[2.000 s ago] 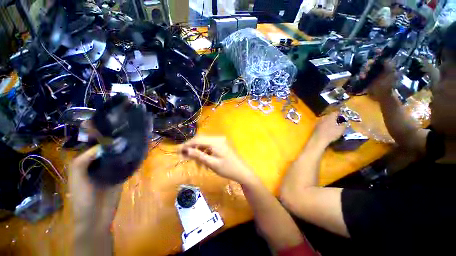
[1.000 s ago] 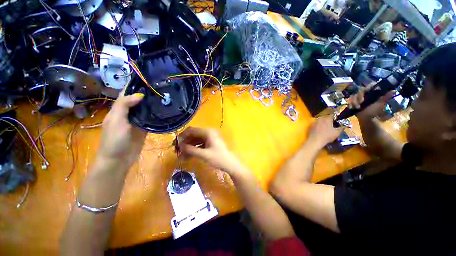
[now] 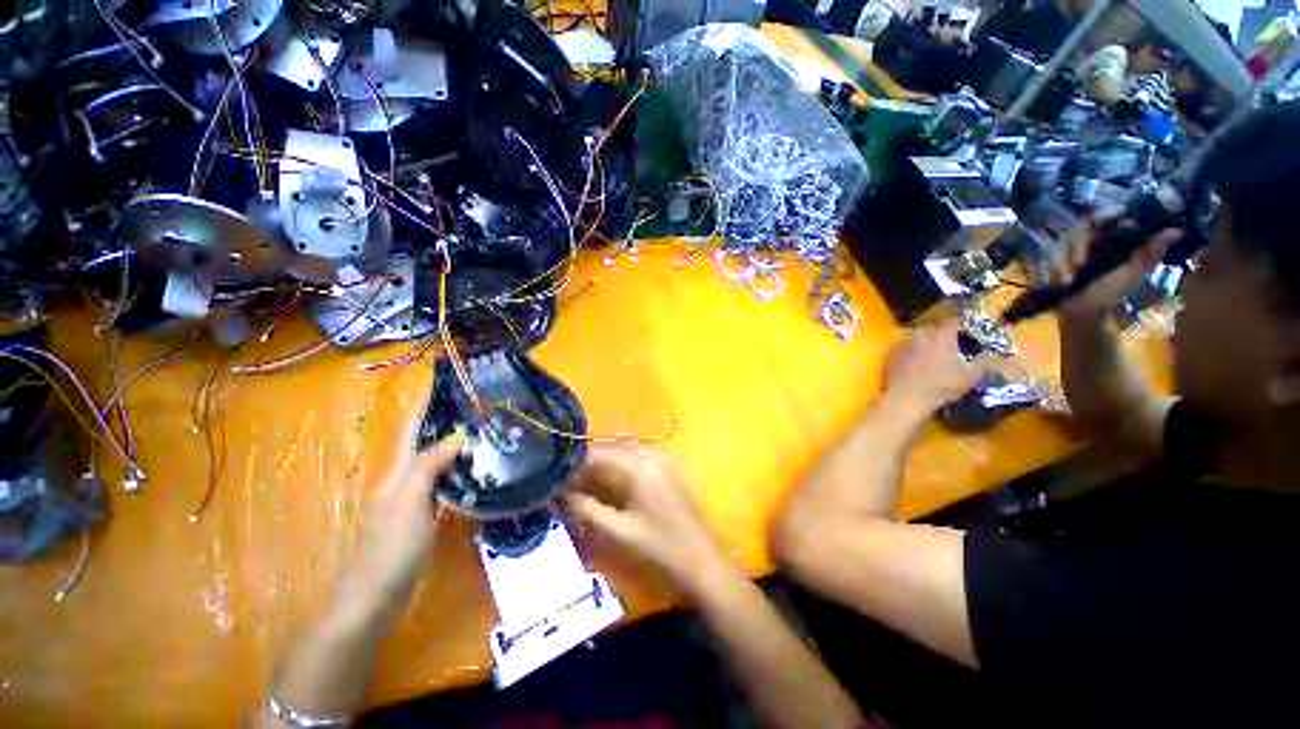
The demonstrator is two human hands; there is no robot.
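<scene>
A round black base housing [image 3: 509, 434] with red and yellow wires from its centre is tilted, its hollow side facing me. It is just above or on the round dark end of a silver-white bracket unit [image 3: 549, 598] that lies on the orange bench. My left hand [image 3: 395, 520] holds the housing's left rim. My right hand [image 3: 642, 516] is at the housing's lower right edge, its fingertips partly hidden behind the rim. I cannot tell whether housing and bracket touch.
A pile of housings with loose wires [image 3: 321, 200] fills the left and back. A clear plastic bag [image 3: 777, 143] of small silver frames lies at the back centre. At right a person's arm [image 3: 870, 470] rests on the bench, and their other hand holds a black electric screwdriver [image 3: 1091, 271].
The housing has come down from the pile's edge to the bracket's round end. My left hand moved down with it. My right hand moved right and down to the housing's edge.
</scene>
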